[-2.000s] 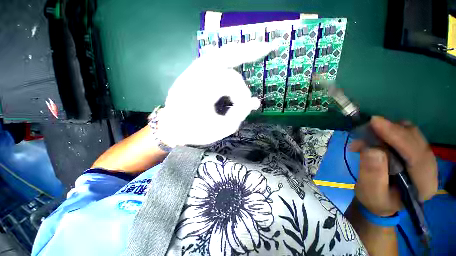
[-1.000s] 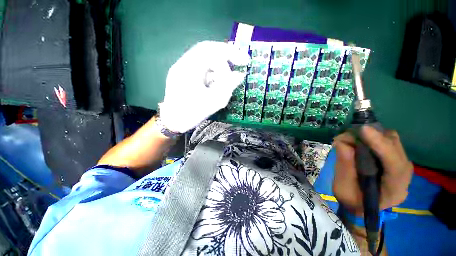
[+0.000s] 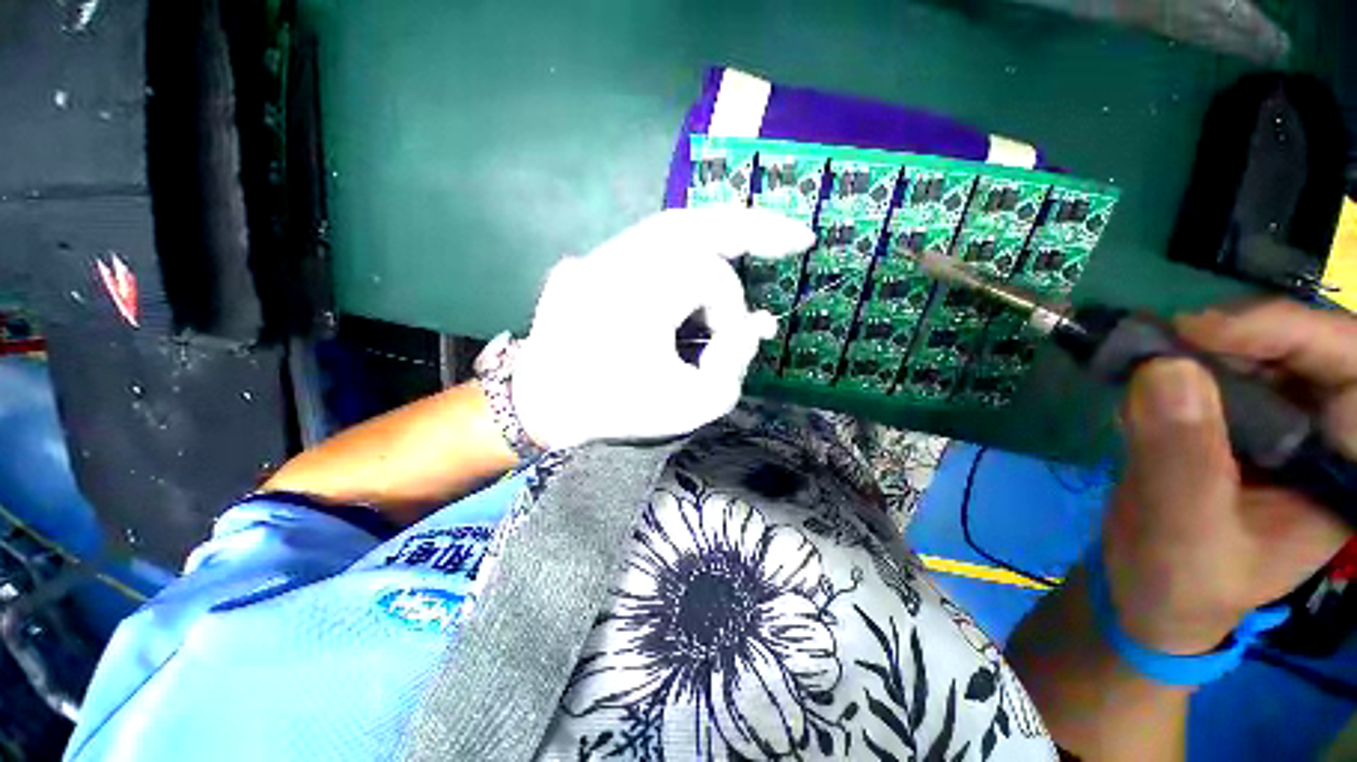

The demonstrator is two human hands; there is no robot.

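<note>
A green PCB panel (image 3: 930, 209) with rows of small boards lies slightly tilted on a purple support pad (image 3: 863, 122) with white strips. My left hand (image 3: 640, 320), in a white glove, lies over the panel's left part, its index finger stretched across the boards. A very thin pale strand, which looks like solder wire (image 3: 826, 287), runs from its fingertips over the panel. My right hand (image 3: 1220, 447), bare with a blue wrist strap, is shut on the dark handle of a soldering iron (image 3: 994, 287). The iron's tip is over the upper middle of the panel; contact is unclear.
Large black foam sheets (image 3: 75, 253) stand at the left on the green bench mat (image 3: 476, 149). A black stand (image 3: 1265, 179) is at the right, with a yellow edge beside it. A greyish blurred object (image 3: 1191, 18) crosses the top right corner. A black cord hangs below the bench edge.
The iron has swung from the panel's top right corner to its upper middle, pointing left. My right hand has moved right. My left index finger now reaches out over the boards.
</note>
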